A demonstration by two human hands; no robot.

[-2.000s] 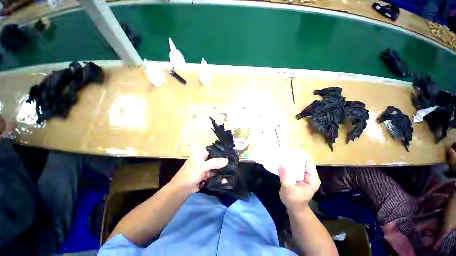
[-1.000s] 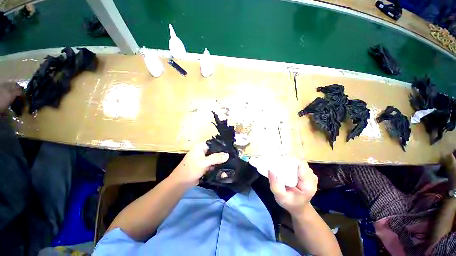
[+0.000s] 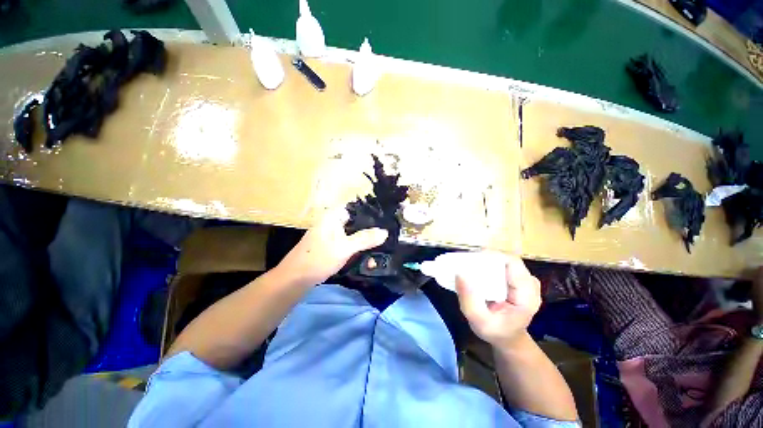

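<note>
My left hand (image 3: 328,251) holds a black jagged part (image 3: 383,196) at the bench's front edge, its ragged tips pointing up and away from me. A darker base part (image 3: 381,266) with a small pale spot lies below the tips, partly hidden by my fingers. My right hand (image 3: 500,299) holds a white glue bottle (image 3: 470,274) on its side. The greenish nozzle tip points left and is at the right side of the base part; whether it touches cannot be told.
Three white bottles (image 3: 268,67) and a short black stick (image 3: 309,73) are at the bench's back edge. Black parts lie left (image 3: 88,92) and right (image 3: 577,175). A cardboard box (image 3: 219,251) is by my lap. People sit on both sides, beside a green conveyor (image 3: 443,38).
The glue bottle has tipped onto its side and moved left, bringing its nozzle to the black part. The view has shifted, so the bench sits higher. The neighbour's hand at the left has left the picture.
</note>
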